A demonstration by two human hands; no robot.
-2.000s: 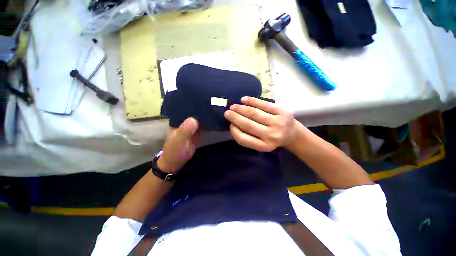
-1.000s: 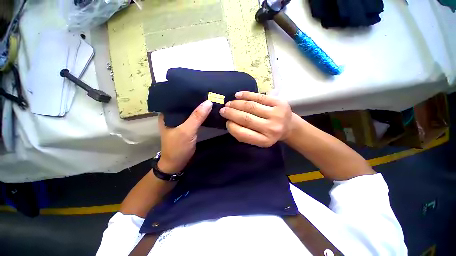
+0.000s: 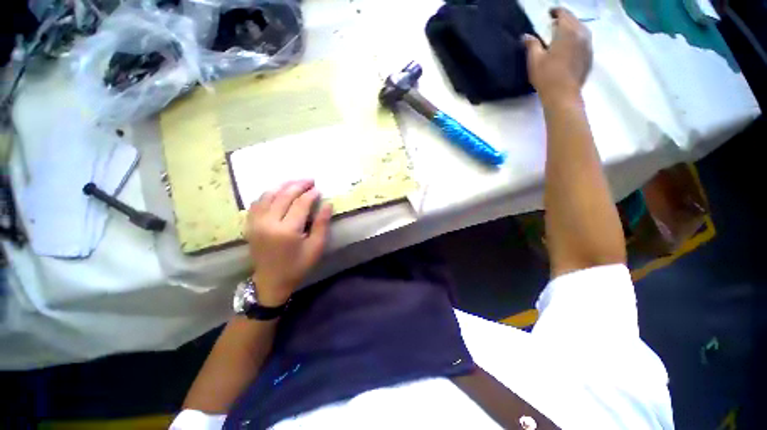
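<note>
My right hand is at the right edge of the stack of black fabric panels, with thumb and fingers spread around that edge. My left hand rests at the front edge of the yellow work board, its fingers over the white card, and holds nothing that I can see. The hammer lies between the board and the stack, its handle wrapped in shiny blue.
A dark steel setting punch lies left of the board, beside white sheets. Clear plastic bags with dark pieces lie behind the board. An open carton stands below the table at the right.
The black panel has left the board area and is no longer seen apart from the stack. My right hand has moved from it to the stack. My left hand now rests on the board.
</note>
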